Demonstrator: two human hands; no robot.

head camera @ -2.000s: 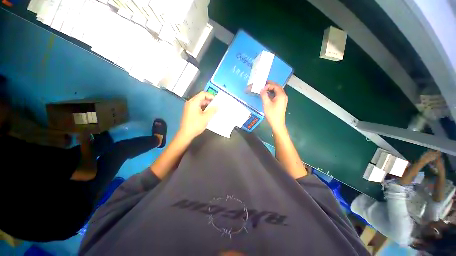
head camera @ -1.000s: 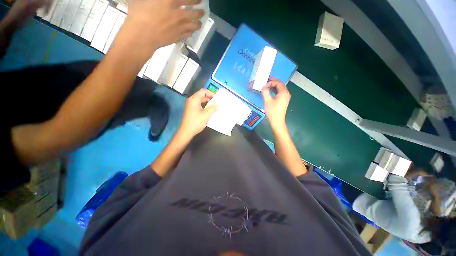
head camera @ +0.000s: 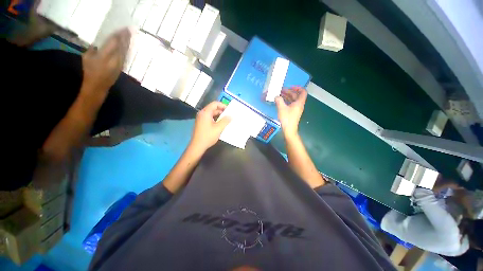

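A blue digital counting scale [head camera: 244,84] sits on the green bench, its displays on the edge nearest me. A small white carton [head camera: 277,79] lies on its platform. My right hand [head camera: 291,106] is at the carton's near end, fingers bent and touching or almost touching it; whether it grips the carton is unclear. My left hand [head camera: 207,126] pinches a flat white label sheet [head camera: 241,125] by its left edge, over the scale's near edge, covering part of the keypad. No sticker can be made out.
Stacked white boxes [head camera: 159,58] stand in rows left of the scale, with another person's hand [head camera: 108,58] at them. A loose white box [head camera: 332,32] lies at the upper right, several more [head camera: 414,177] at the right by a second person. A metal rail [head camera: 344,108] crosses the bench.
The person on the left has moved their arm back from over the rows, and more boxes show there. My right fingers have shifted slightly at the carton. My left hand still holds the sheet.
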